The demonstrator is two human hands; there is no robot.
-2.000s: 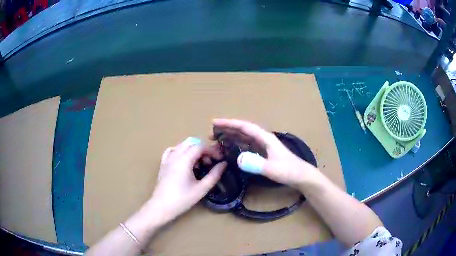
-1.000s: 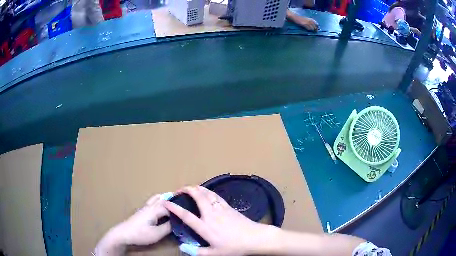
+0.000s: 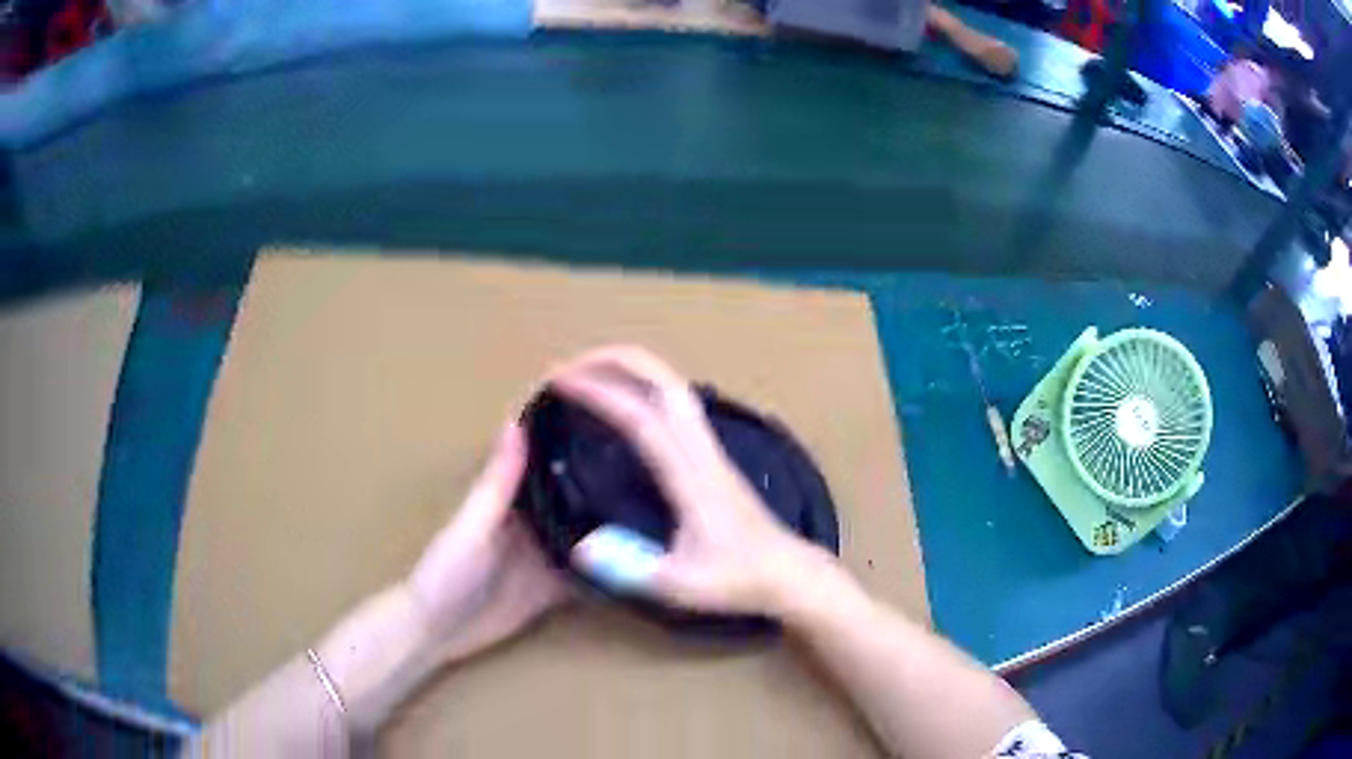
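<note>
The black headphones (image 3: 601,482) are a dark lump over the middle of the cardboard sheet (image 3: 371,356), blurred. My left hand (image 3: 497,549) holds the near cup from its left side and from below. My right hand (image 3: 690,512) lies over the same cup, fingers at its top edge and the pale-wrapped thumb on its face. A second dark round part (image 3: 779,475) shows to the right behind my right hand. The headband cannot be made out.
A green fan (image 3: 1134,423) stands on the teal bench at right, with a thin pen-like tool (image 3: 1001,438) beside it. The conveyor belt (image 3: 593,148) runs beyond the cardboard. Another cardboard sheet (image 3: 52,475) lies at left. Across the belt are a grey box (image 3: 853,18) and a person's hand (image 3: 986,52).
Compared with one second ago, the headphones and both hands appear higher in the view. The left hand now cups the near cup from the side and below. The view has tilted down.
</note>
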